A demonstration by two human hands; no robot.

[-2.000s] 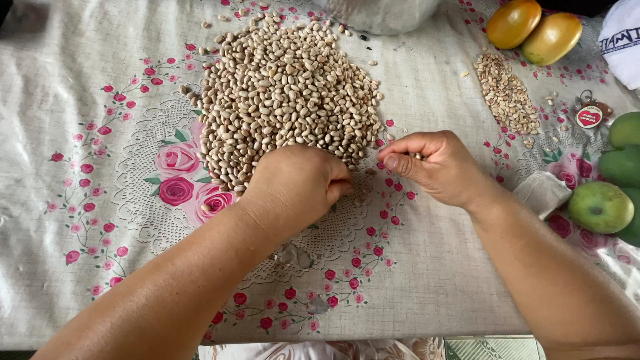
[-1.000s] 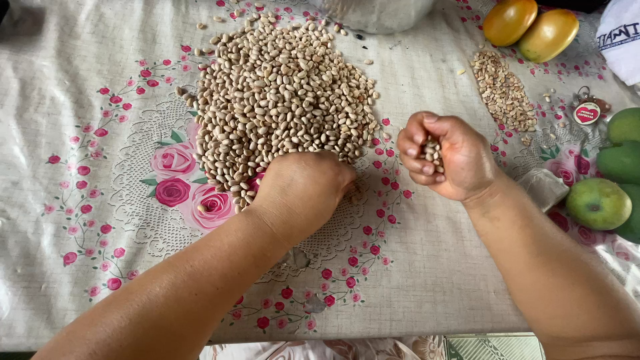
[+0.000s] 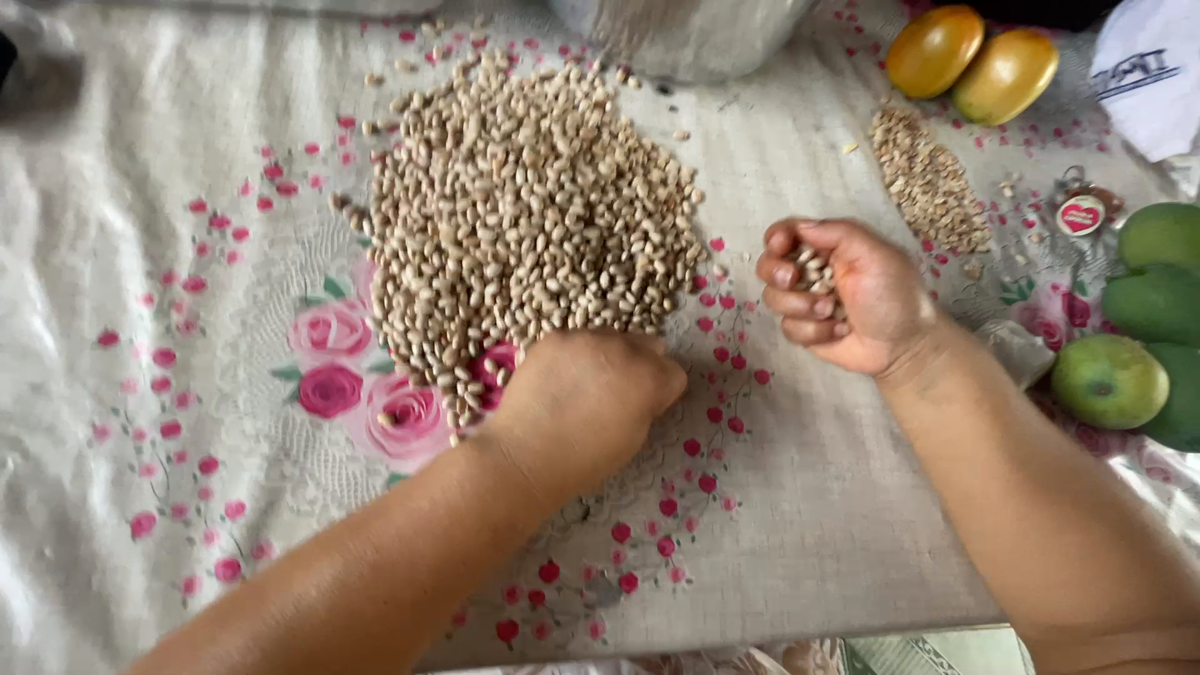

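Observation:
A large heap of pale beans (image 3: 534,197) lies on the flower-printed tablecloth (image 3: 825,525). My left hand (image 3: 600,398) rests at the heap's lower edge, back upward, with its fingers curled under and hidden, so whether it holds beans cannot be seen. To the right of the heap, my right hand (image 3: 848,295) is raised off the cloth, palm turned inward, its fingers curled around several beans (image 3: 813,269). A smaller, flatter pile of beans (image 3: 926,180) lies beyond the right hand.
Two yellow-orange fruits (image 3: 970,61) sit at the upper right, near a white cloth item (image 3: 1148,80) with writing. Several green mangoes (image 3: 1111,382) and a keychain with a heart (image 3: 1080,216) are at the right. A greyish container (image 3: 684,37) stands behind the heap.
My right hand was lower and near the heap's edge two seconds ago, its palm contents hidden; it has turned, showing beans. My left hand has stayed at the heap's lower edge.

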